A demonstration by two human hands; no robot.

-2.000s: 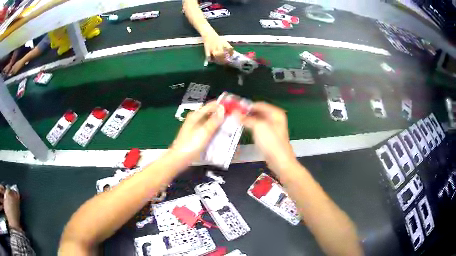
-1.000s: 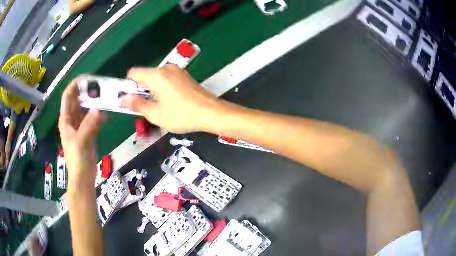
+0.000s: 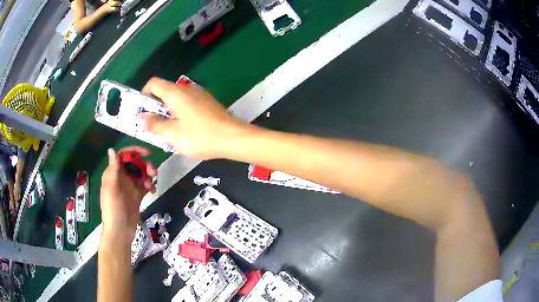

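Observation:
My right hand [image 3: 189,118] grips a white housing half [image 3: 127,112] by one end, above the green conveyor belt; its end with the dark opening points left. My left hand [image 3: 121,186] is below it and holds a red piece [image 3: 135,167], which looks like a ring or frame, in the fingertips. The two parts are apart. A housing pile lies on the dark bench, with a pale shell [image 3: 233,224] on top and a red insert [image 3: 194,252] among the shells. A small white fitting [image 3: 207,180] lies above the pile.
A part-assembled housing [image 3: 289,178] lies partly under my right forearm. The green belt [image 3: 319,20] carries several housings beyond the white rail [image 3: 313,56]. Laid-out housings [image 3: 502,53] are at upper right. A yellow basket [image 3: 26,112] and another person's arm [image 3: 88,17] are at upper left.
My left hand has come off the housing and moved down, now with the red piece in its fingers. My right hand still holds the housing. Belt items have shifted left and down in view.

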